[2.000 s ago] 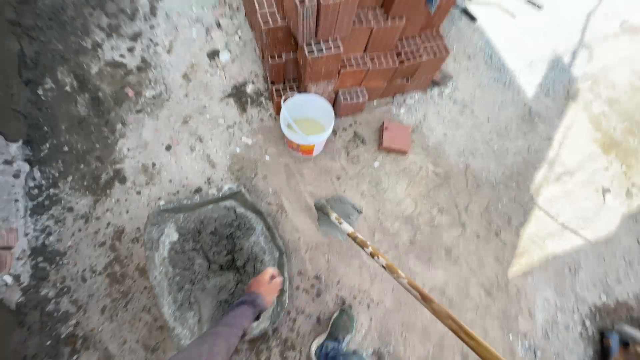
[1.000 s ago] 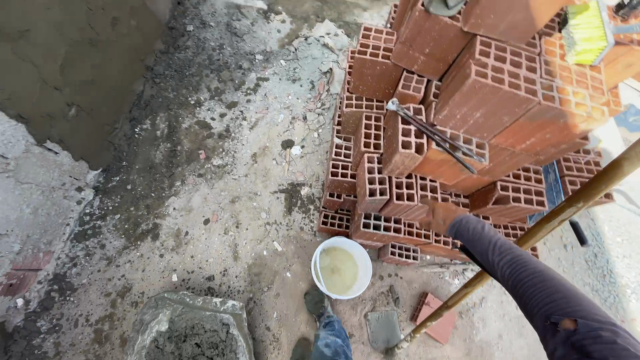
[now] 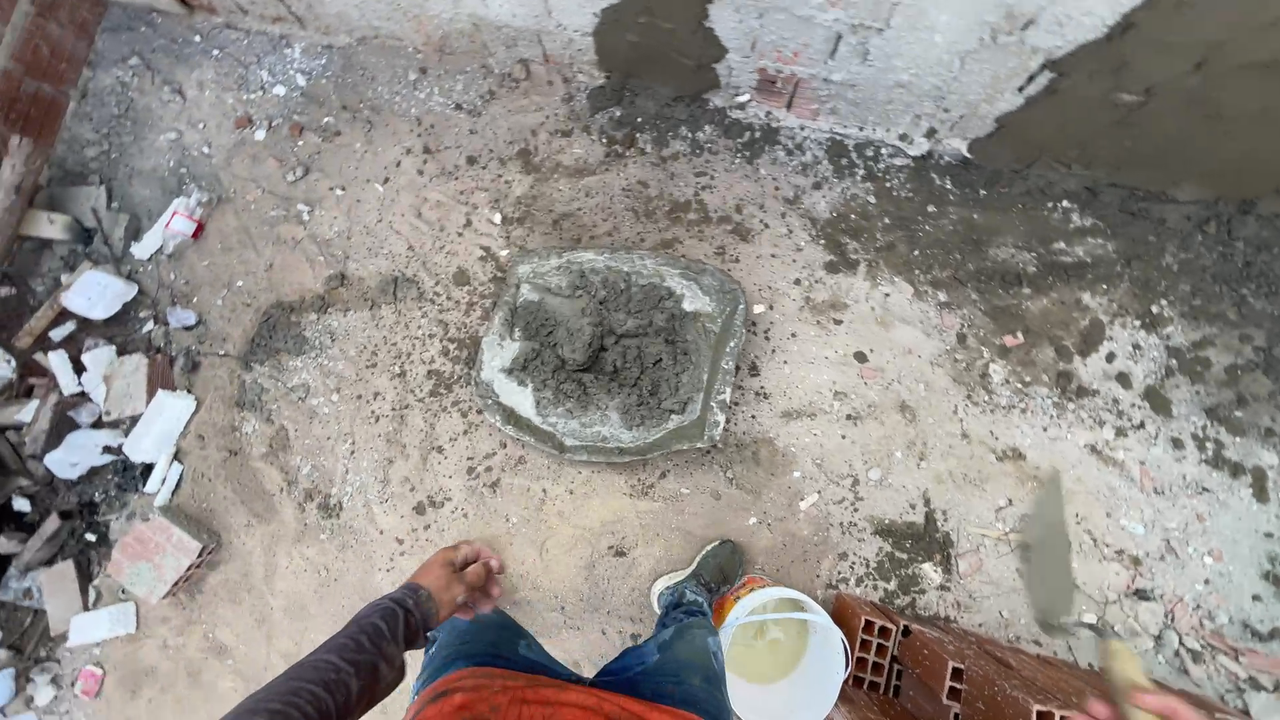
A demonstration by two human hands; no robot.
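My left hand hangs above my left thigh with its fingers loosely curled and nothing visible in it. At the lower right edge, my right hand, partly cut off by the frame, grips the light handle of a trowel, whose grey blade points up and away over the ground. Ahead of my feet lies a shallow mortar tub with a heap of wet grey mortar in it. A white plastic bucket of cloudy liquid stands beside my right shoe.
Stacked hollow clay bricks stand right of the bucket. Rubble and broken tile pieces litter the left side. Along the top runs a rough wall partly coated with fresh mortar.
The view has swung from the brick stack to the mortar tub and wall. An arm reached to the bricks a second ago; now my right hand holds a trowel. The long wooden handle is out of view.
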